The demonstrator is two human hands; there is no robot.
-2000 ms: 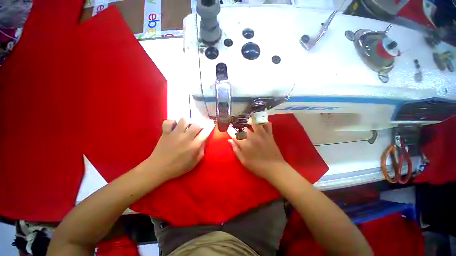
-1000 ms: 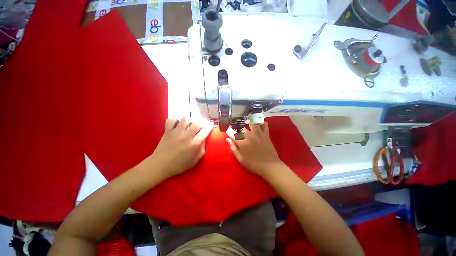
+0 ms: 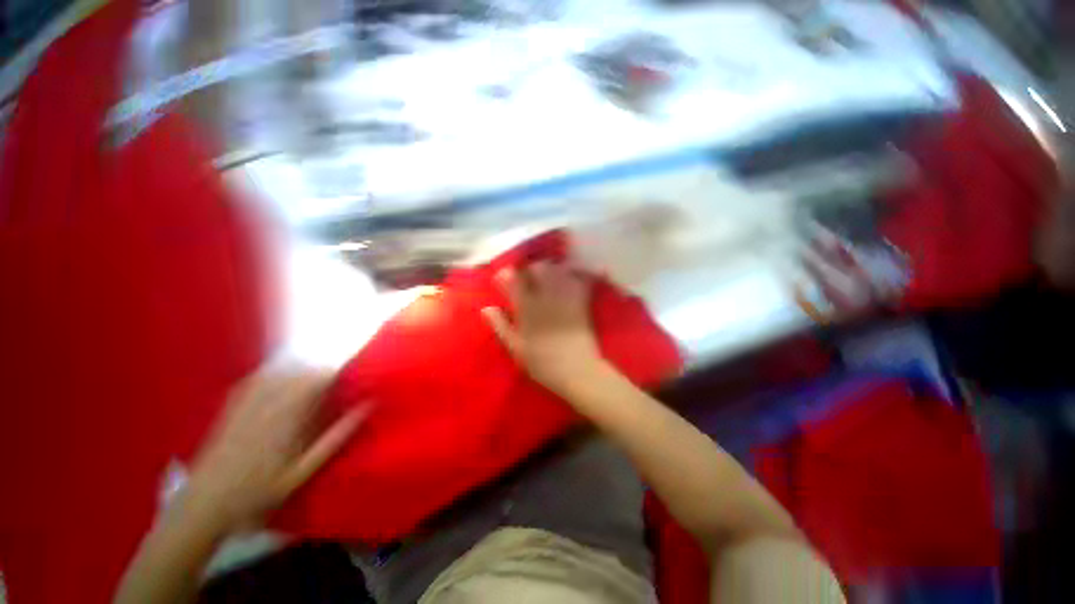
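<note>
The view is strongly blurred. A small red garment piece (image 3: 413, 401) lies on the table in front of the white sewing machine (image 3: 472, 130), its lower edge over the lap. My right hand (image 3: 548, 325) rests on its upper right part, fingers spread. My left hand (image 3: 265, 442) is at its left edge, thumb apart from the fingers, between it and the large red garment panel (image 3: 118, 319). Whether either hand grips cloth cannot be told. The needle area is smeared by blur.
Scissors (image 3: 843, 277) show blurred at the machine's right. A loose red heap (image 3: 896, 484) lies below the table at right, by blue plastic. More red cloth (image 3: 973, 201) is at the far right. A dark-trousered lap is below the table edge.
The view has swung, shifting the machine left and up. My left hand has moved down and left, away from the needle. My right hand has moved back from the needle onto the small piece.
</note>
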